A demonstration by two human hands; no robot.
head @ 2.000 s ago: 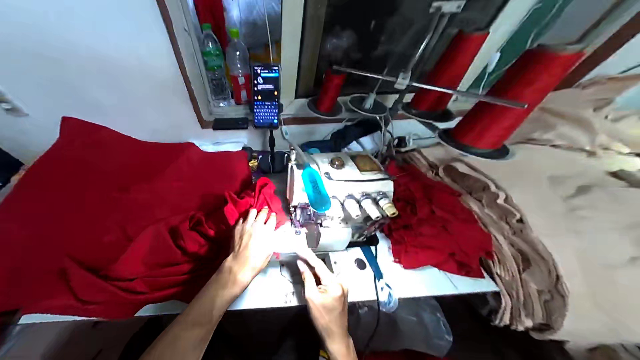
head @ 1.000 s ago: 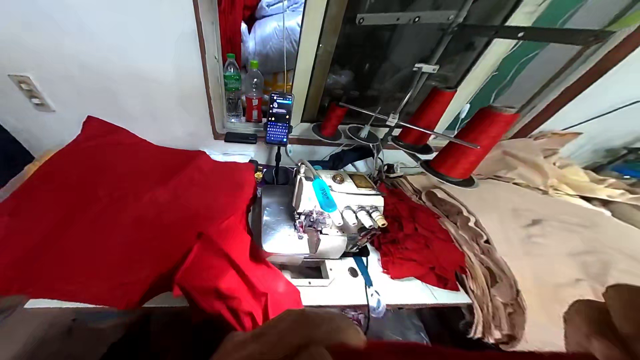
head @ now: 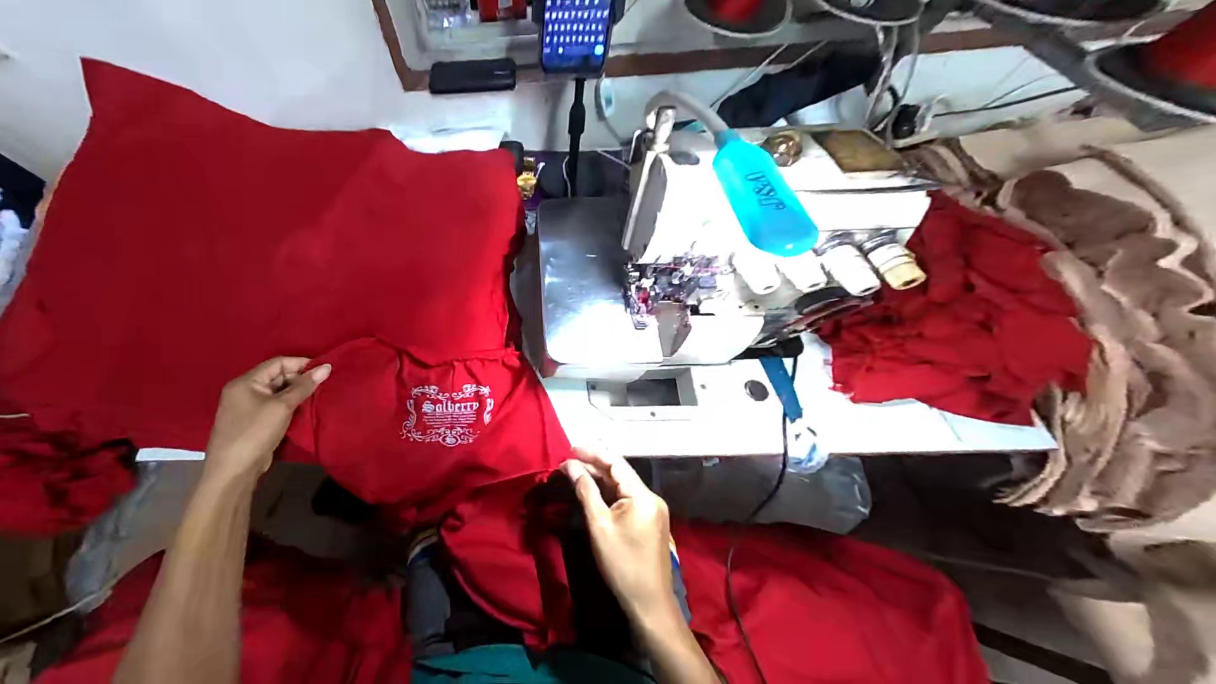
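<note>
My left hand (head: 256, 408) pinches the left edge of a red fabric piece (head: 361, 427) that bears a white printed emblem. Its right corner is between the thumb and fingers of my right hand (head: 617, 513). The piece is spread between both hands at the table's front edge, left of an overlock sewing machine (head: 589, 285) with a bright metal plate. Part of it hangs down toward my lap. A large red cloth (head: 285, 228) lies flat behind it. On the machine's head is a blue lamp or cover (head: 765, 195).
Red fabric scraps (head: 969, 313) lie right of the machine, beside stacked brown fabric (head: 1121, 380). A phone (head: 576, 33) stands on a holder behind. Thread cones are at the upper right. A black cable (head: 787, 456) hangs over the table edge (head: 902, 442). More red cloth (head: 836, 598) lies below.
Two seconds ago both hands were by the machine, the left on bunched red cloth. Now they hold the printed piece spread to its left. The view has moved closer to the table.
</note>
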